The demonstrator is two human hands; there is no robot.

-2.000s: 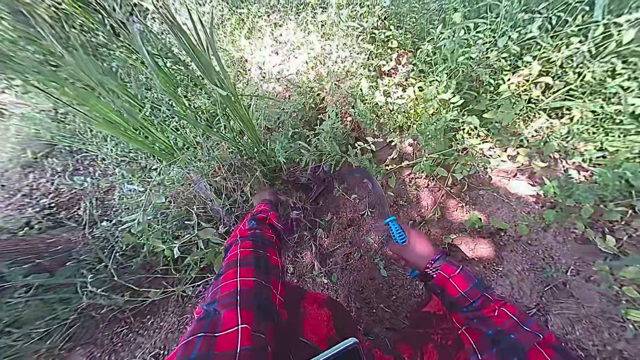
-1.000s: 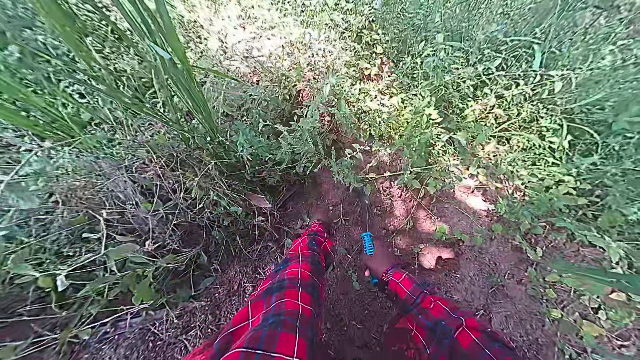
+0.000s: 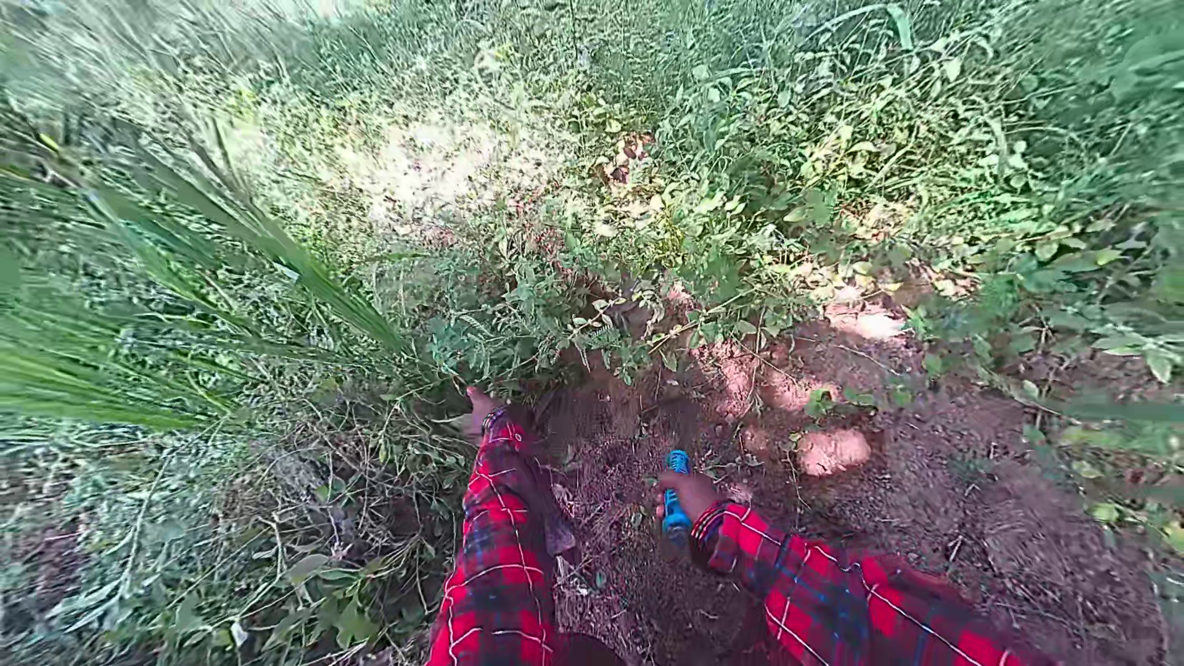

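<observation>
My right hand [image 3: 689, 495] is closed around the blue ribbed handle [image 3: 677, 470] of a tool, held over bare soil right of centre. The tool's blade is blurred against the ground; an earlier frame shows it curved, like a sickle's. My left hand [image 3: 481, 409] reaches to the edge of the low green weeds [image 3: 499, 342], left of the tool. Leaves and blur partly hide its fingers, so whether it grips a stem cannot be told. Both arms wear red plaid sleeves, with bangles at the wrists.
Long grass blades [image 3: 296, 268] lean in from the left. Tangled cut or dry stems [image 3: 342, 481] lie beside my left forearm. Reddish soil [image 3: 980, 518] with sunlit patches spreads to the right, and leafy plants [image 3: 925, 148] grow along the far side and right edge.
My left hand has moved left, away from the tool, to the weeds' edge. The right hand still holds the blue handle. The view has shifted.
</observation>
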